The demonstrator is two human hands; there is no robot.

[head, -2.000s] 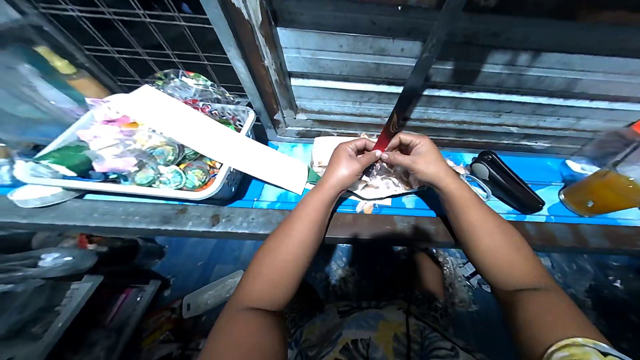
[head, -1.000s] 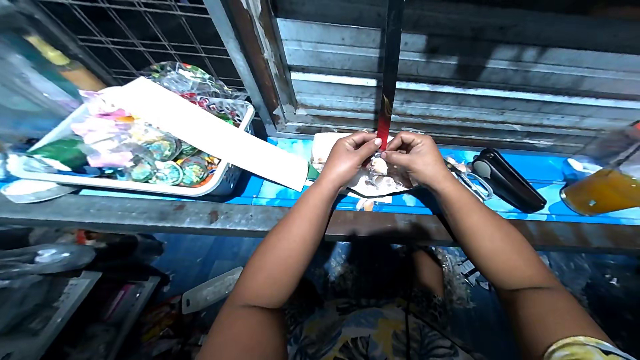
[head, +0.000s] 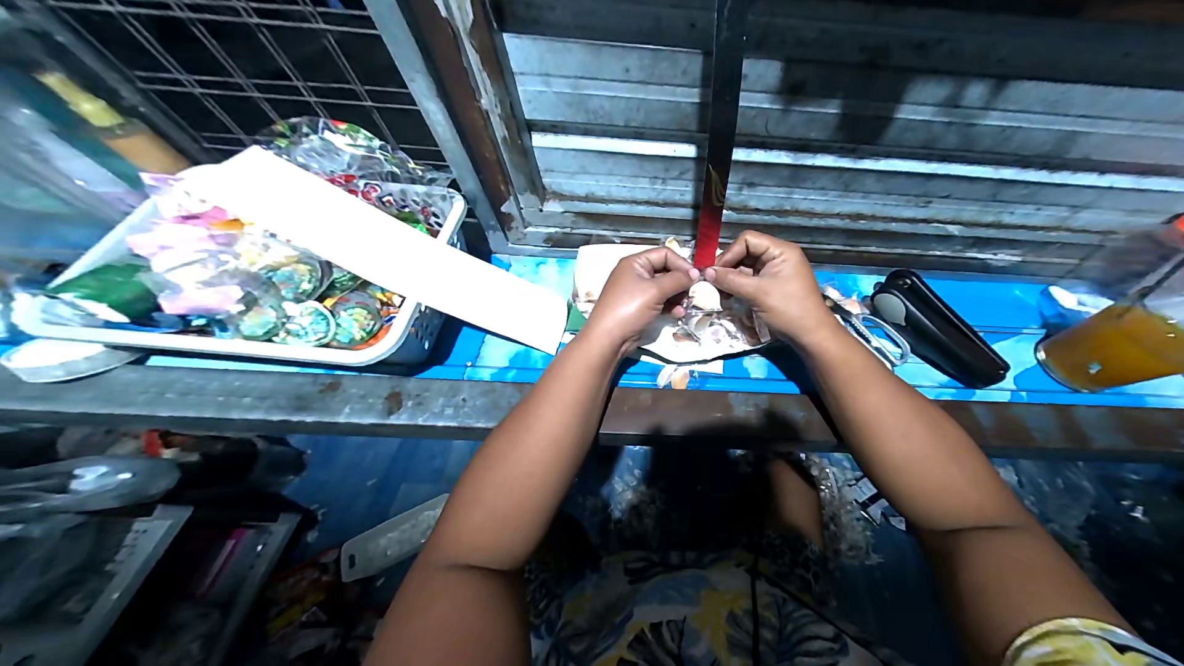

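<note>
Both hands meet at the lower end of a long dark strap with a red end (head: pixel 709 236). My left hand (head: pixel 647 289) pinches from the left with thumb and forefinger. From the other side my right hand (head: pixel 766 282) does the same, its fingertips almost touching the left ones. The small piece between the fingertips is too hidden to name. Just below the fingers is a pale, rounded piece (head: pixel 705 296), over a pile of small whitish and brownish pieces (head: pixel 720 331) on a white sheet or shallow tray. More small pieces (head: pixel 680 376) lie at its front edge.
On the left, a white plastic basket (head: pixel 231 350) holds small wrapped items, with a long white card strip (head: pixel 407 268) across it. To the right are scissors (head: pixel 879 338), a black case (head: pixel 943 331) and a cup of orange drink (head: pixel 1110 347). A metal ledge edge (head: pixel 277 398) runs in front.
The strap leaned to the right two seconds ago and now stands nearly upright in view. Both hands remain close together at its red end.
</note>
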